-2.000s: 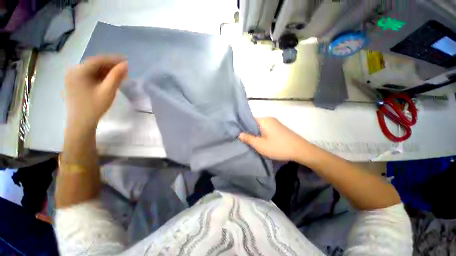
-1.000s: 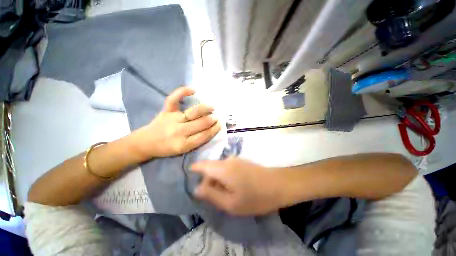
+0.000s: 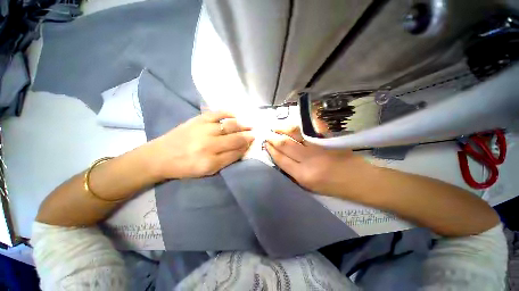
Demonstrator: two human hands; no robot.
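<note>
A large grey garment panel lies over the table from the back left to the front edge, with a folded part in front of me. A whitish patch shows at its left. My left hand lies flat on the cloth, fingertips at the bright needle area. My right hand is just right of it, fingers bent together on the cloth at the same spot. Glare hides the needle and what lies under the fingertips. The sewing machine head hangs close over both hands.
Red-handled scissors lie at the right. A small grey piece lies on the machine bed, partly behind the machine head. Dark grey cloth is heaped at the far left. A printed ruler runs along the table's front edge.
My right hand has moved forward from the front cloth to the needle area, beside my left hand. The panel's front part now lies folded. The view has moved closer to the machine head.
</note>
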